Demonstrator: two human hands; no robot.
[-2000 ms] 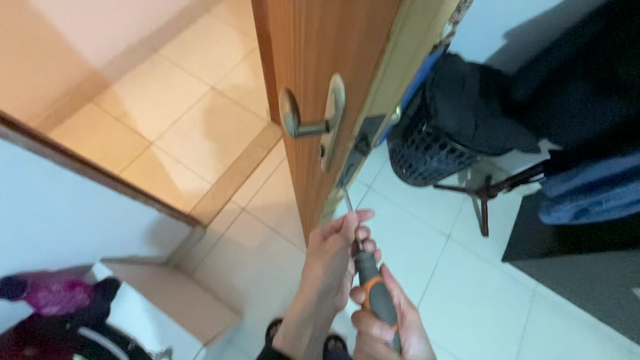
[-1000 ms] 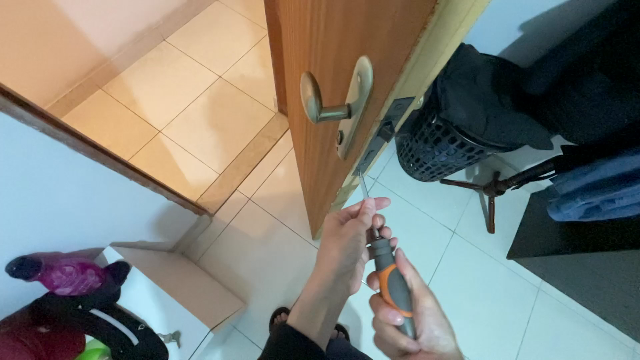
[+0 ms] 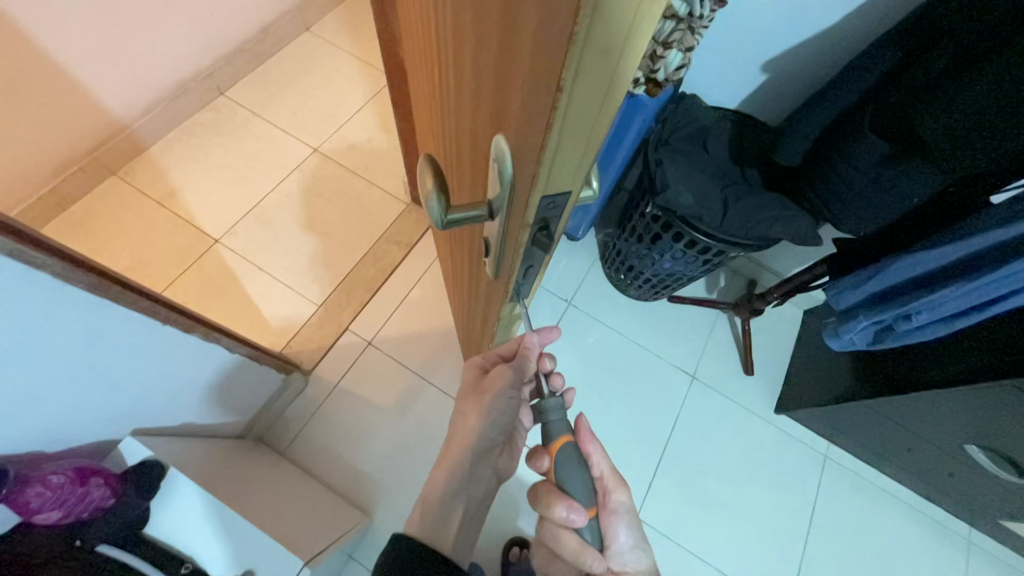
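My right hand grips the grey and orange handle of a screwdriver. The fingers of my left hand pinch its metal shaft, and the tip meets the lower end of the mortise lock's faceplate. That plate sits in the edge of a wooden door, which stands ajar. A bronze-coloured lever handle on a long backplate is fixed to the door's face. Whether a screw lies under the tip is too small to tell.
Right of the door stand a black laundry basket with dark cloth, a brown stand's leg and a dark drawer cabinet. A white cabinet with a purple bag is at lower left. The door frame edges a tiled threshold.
The view has shifted somewhat. Both hands stay on the screwdriver, with its tip at the lower end of the lock plate throughout.
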